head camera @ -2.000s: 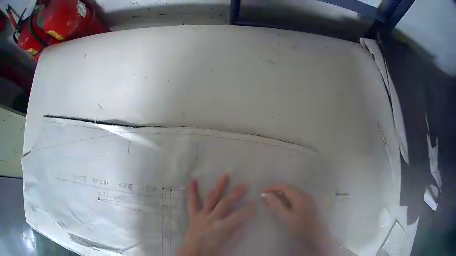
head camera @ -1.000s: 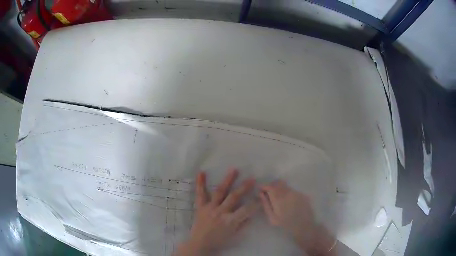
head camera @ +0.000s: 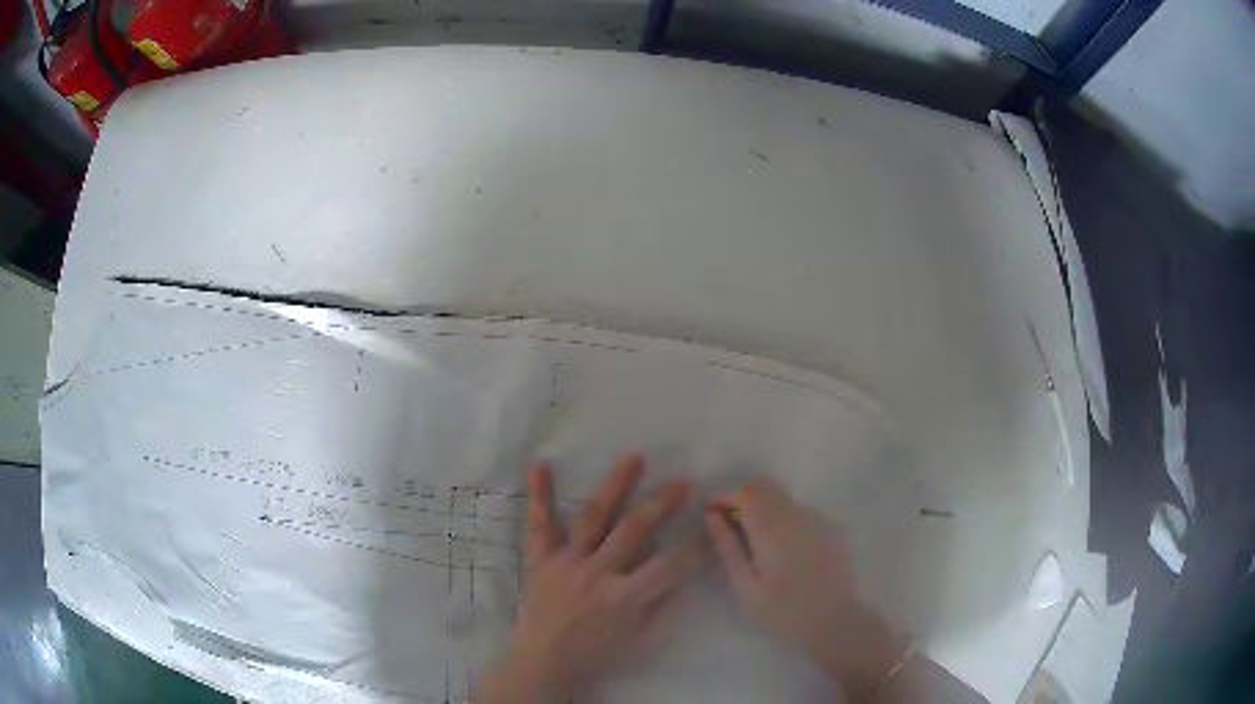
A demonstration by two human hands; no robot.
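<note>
A large off-white paper pattern (head camera: pixel 275 413) with pencil lines and writing lies flat on the off-white table (head camera: pixel 551 165). A dark edge shows along its upper left border. My left hand (head camera: pixel 592 591) is pressed flat on the pattern with fingers spread, holding nothing. My right hand (head camera: pixel 785 564) is just right of it, low over the pattern, fingertips pinched. A small pale tool seems to be between them; its kind is hidden by the fingers and blur.
A small white rounded piece (head camera: pixel 1047 580) lies near the table's right edge, with a small pattern piece (head camera: pixel 1080 646) at the lower right corner. Red fire extinguishers (head camera: pixel 179 35) stand at the upper left. A blue metal frame (head camera: pixel 1101 48) is at the upper right.
The camera view has shifted slightly. My right hand has moved a little closer to my left hand, and the pale tip seen at its fingertips earlier is less clear. My left hand stays spread.
</note>
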